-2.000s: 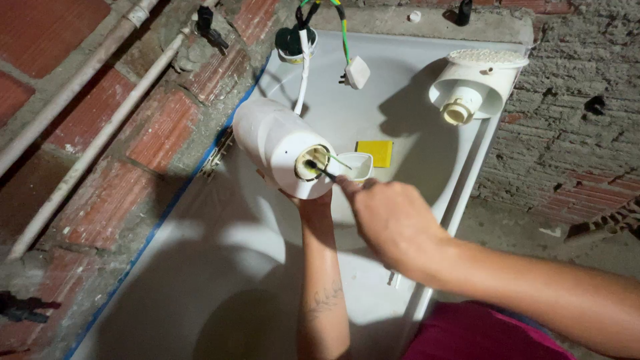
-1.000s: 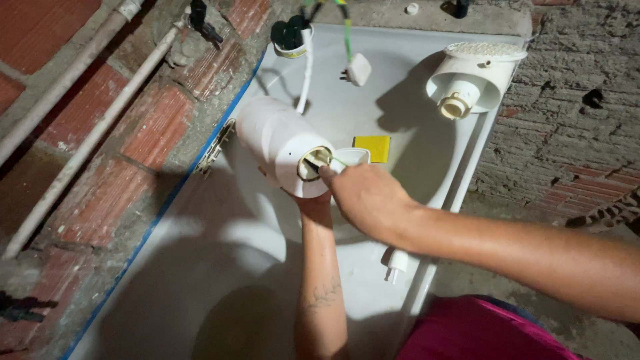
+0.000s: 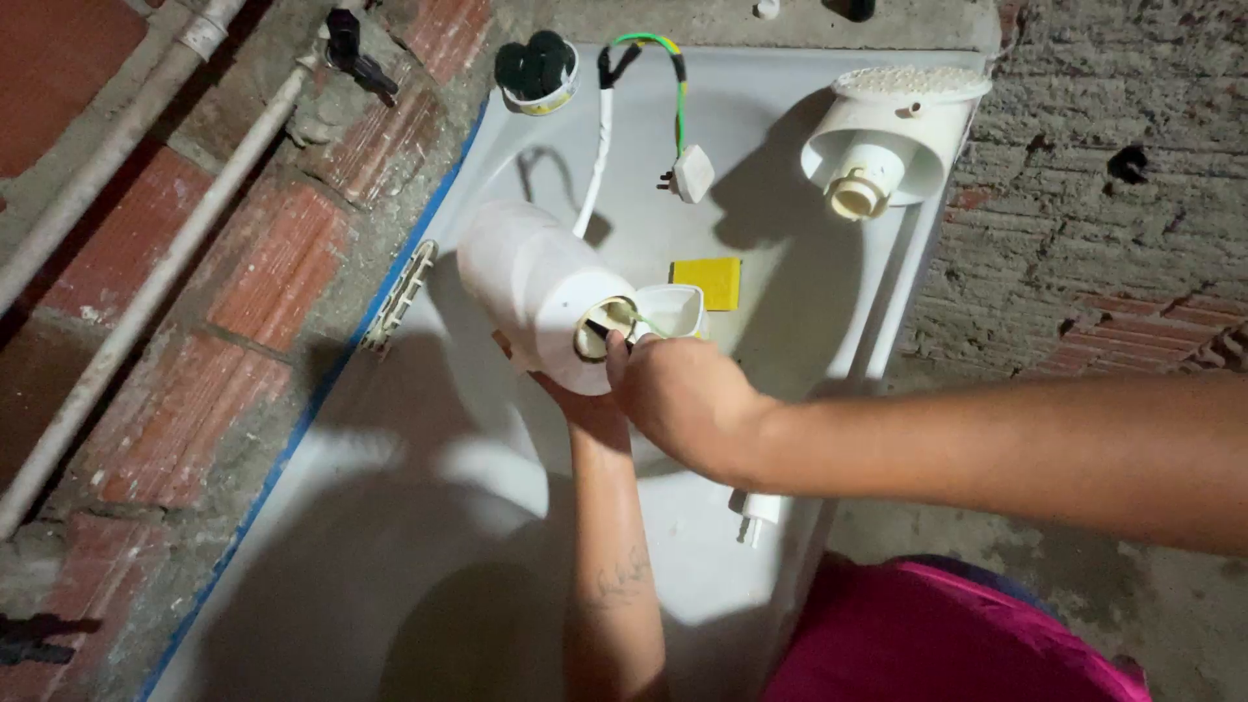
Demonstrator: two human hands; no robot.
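Note:
A white plastic cylinder (image 3: 512,278) lies tilted across my left hand (image 3: 561,385), which supports it from below; most of its fingers are hidden. The cylinder's end has a round opening (image 3: 606,330). My right hand (image 3: 682,395) grips a thin dark tool (image 3: 597,329) whose far part is inside that opening; its kind cannot be told. A thin green wire shows at the opening's edge. Behind the right hand sits a small white plastic tub (image 3: 673,307), with a yellow square (image 3: 708,283) beside it.
All this is over a grey-white basin (image 3: 507,556). A white housing with a perforated top (image 3: 877,136) stands back right. A plug (image 3: 693,175) hangs on a green-yellow wire. A tub of dark round pieces (image 3: 538,73) sits back left. Pipes (image 3: 185,244) run along the brick wall.
My right hand has moved closer to the cylinder's opening, and less of the dark tool shows than two seconds ago. The left hand still supports the cylinder.

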